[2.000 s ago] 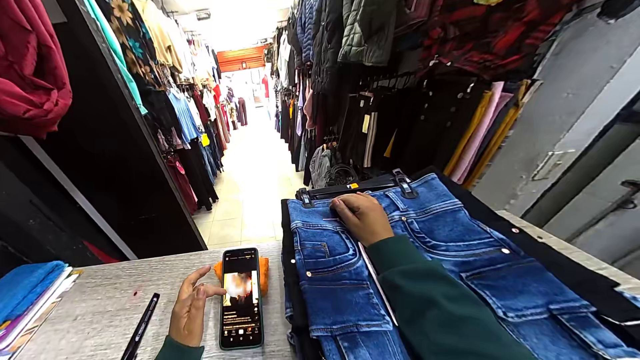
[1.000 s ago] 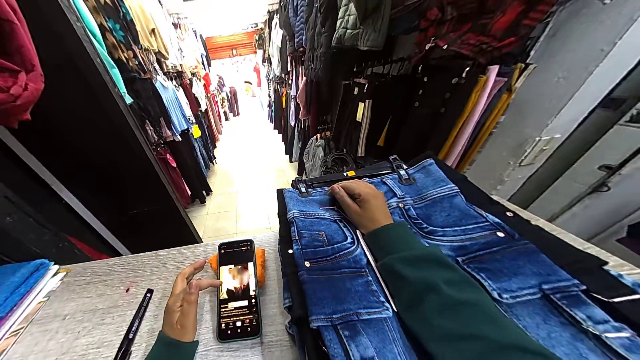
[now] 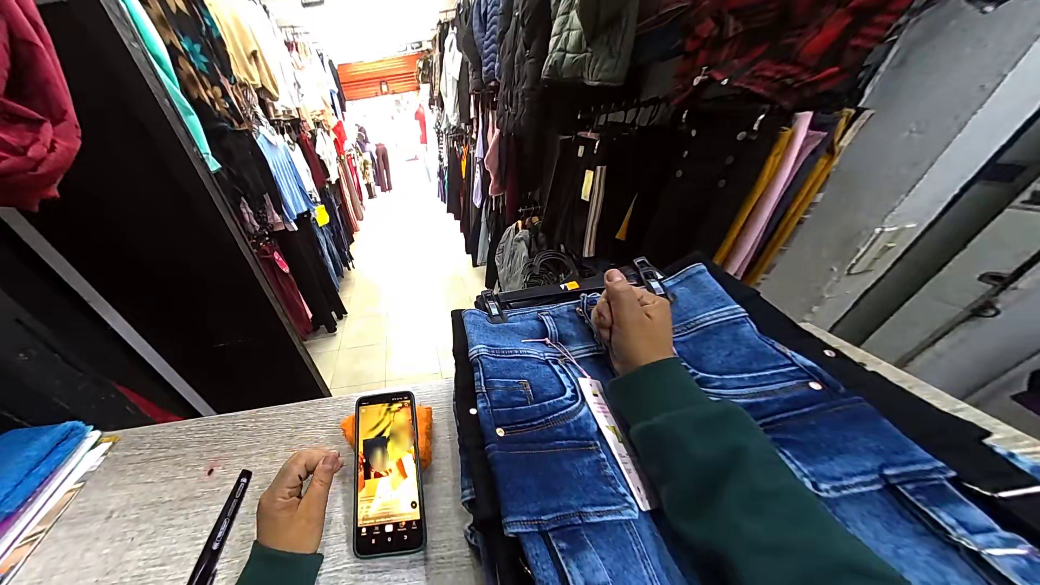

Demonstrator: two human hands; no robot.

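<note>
Blue denim cargo jeans (image 3: 561, 479) lie on black garments on the counter, clipped to a black hanger (image 3: 536, 294). My right hand (image 3: 635, 323) rests with curled fingers on the waistband, between the hanger's clips; whether it grips the denim cannot be told. A tag (image 3: 616, 443) on a thin string hangs over the jeans, partly under my sleeve. My left hand (image 3: 299, 502) is just left of a smartphone (image 3: 390, 471), holding nothing, thumb and forefinger bent close together. The lit phone leans on an orange cloth (image 3: 426, 436).
A black marker (image 3: 221, 528) lies left of my left hand on the wood-grain counter (image 3: 162, 487). Folded blue cloth (image 3: 41, 463) sits over papers at the left edge. Beyond the counter, racks of hanging clothes (image 3: 284, 171) flank a tiled aisle (image 3: 390, 333). A grey metal door (image 3: 910, 203) stands at right.
My left hand has drawn back from over the phone to its left side. The picture on the phone's screen has changed. My right hand stays at the waistband, its thumb now pointing more upward.
</note>
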